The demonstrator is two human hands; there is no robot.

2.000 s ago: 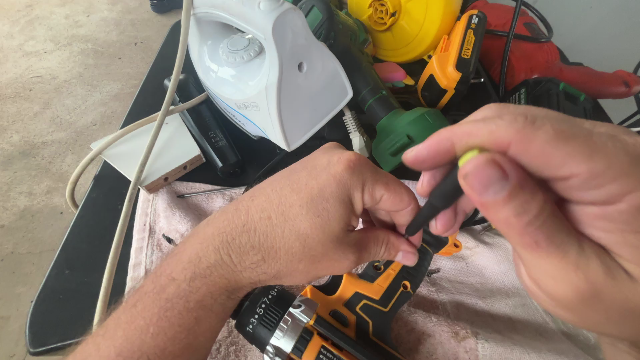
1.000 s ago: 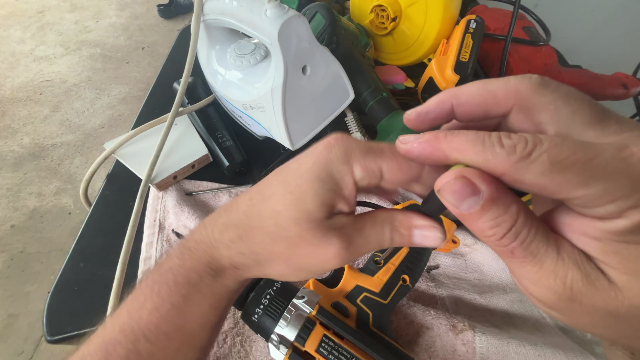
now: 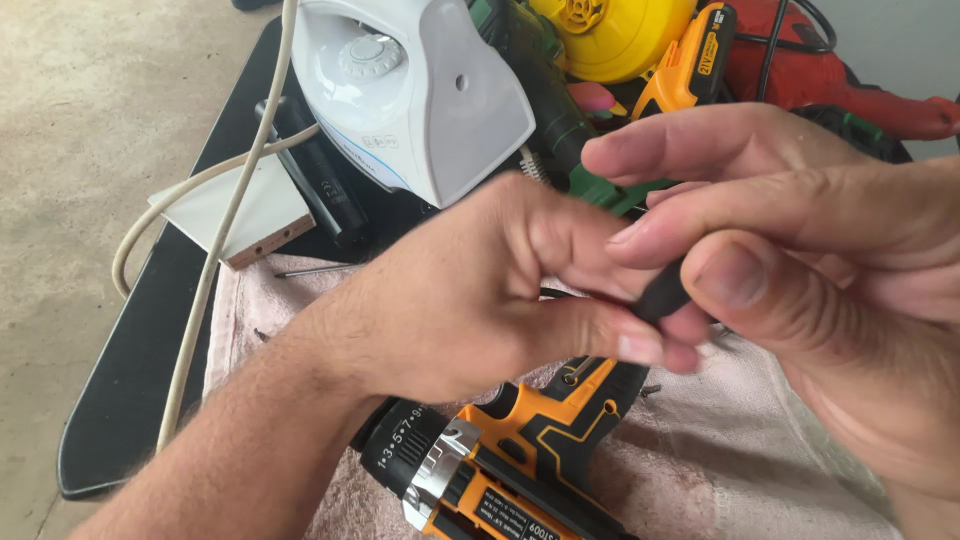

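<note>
My right hand [image 3: 810,225] grips the black handle of a small hand tool [image 3: 664,294], likely a screwdriver, between thumb and fingers. Against the lower end of that handle rest the thumb and fingers of my left hand [image 3: 480,300], slightly blurred. Part of a thin metal shaft [image 3: 580,369] shows below my left thumb, over the drill's grip. Beneath both hands an orange and black cordless drill [image 3: 517,465] lies on its side on a pink towel [image 3: 720,465], its numbered black collar [image 3: 401,442] toward the left. The drill's far grip end is partly hidden.
A white clothes iron [image 3: 427,97] stands behind my left hand, with its pale cord [image 3: 225,225] running across the black board [image 3: 127,405]. Near it are a white panel piece [image 3: 244,206] and a black cylinder [image 3: 319,180]. Yellow, green, orange and red tools [image 3: 810,82] crowd the back.
My right hand has closed further over the tool's handle, hiding its light-coloured end seen two seconds ago. My left fingers have shifted along the tool. The drill remains on the towel.
</note>
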